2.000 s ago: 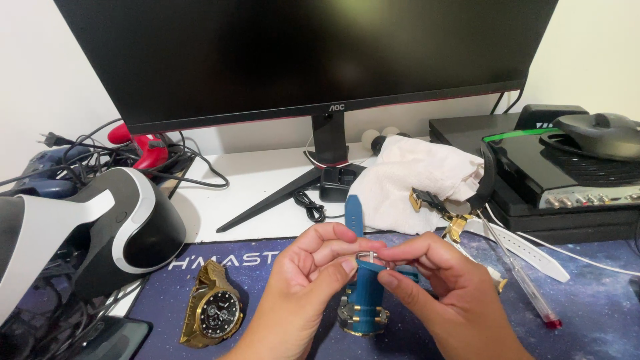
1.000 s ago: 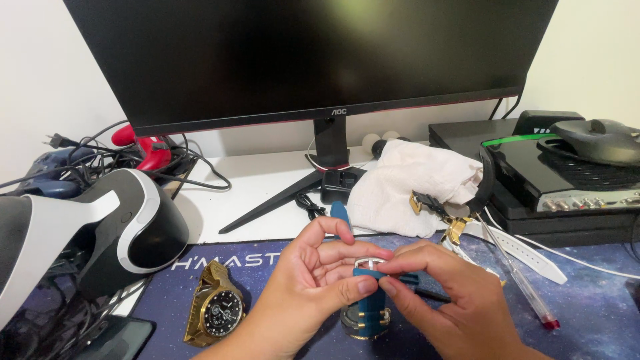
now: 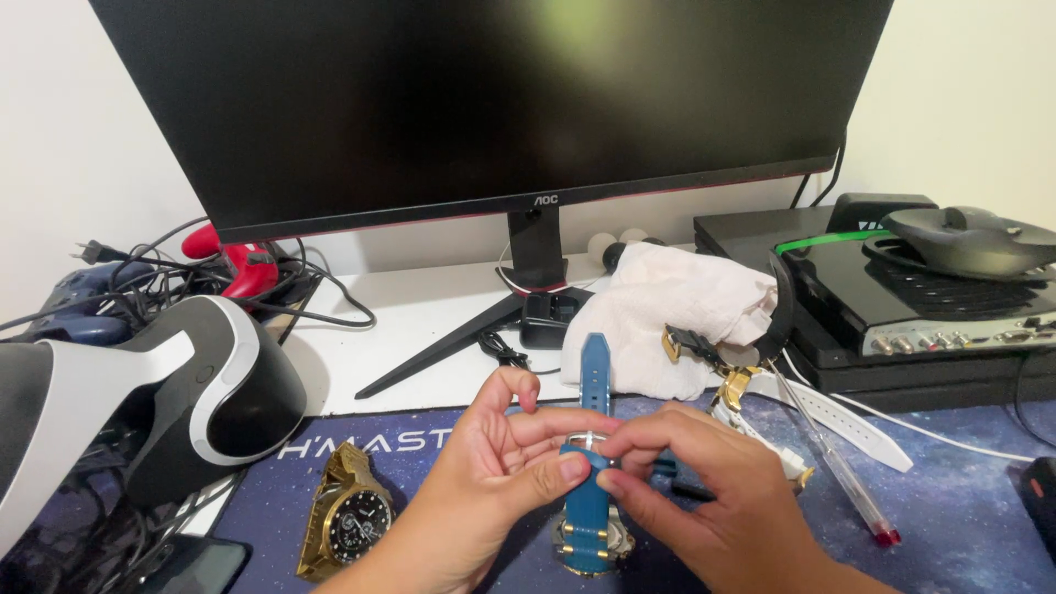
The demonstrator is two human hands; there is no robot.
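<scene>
A wristwatch with a blue strap (image 3: 586,503) hangs between my hands, its case at the bottom with gold-coloured fittings, its face hidden. My left hand (image 3: 528,462) grips the strap near the silver metal buckle (image 3: 586,440), thumb on the front, index finger behind. My right hand (image 3: 701,487) pinches the strap and buckle from the other side with thumb and index finger. The holed end of the blue strap (image 3: 595,375) points up behind the buckle. A gold metal wristwatch (image 3: 357,521) with a black dial lies left of my left hand.
Behind stands an AOC monitor (image 3: 536,107). A white cloth (image 3: 660,318) lies at centre right, with a white-strapped watch (image 3: 841,417) and a clear pen with a red end (image 3: 850,487) near it. A VR headset (image 3: 239,388) sits left, a black electronic box (image 3: 932,305) right. The mat (image 3: 396,437) bears writing.
The holed strap end, largely hidden behind my left hand one second ago, shows again above my fingers. Both hands stay at the buckle, with small finger shifts.
</scene>
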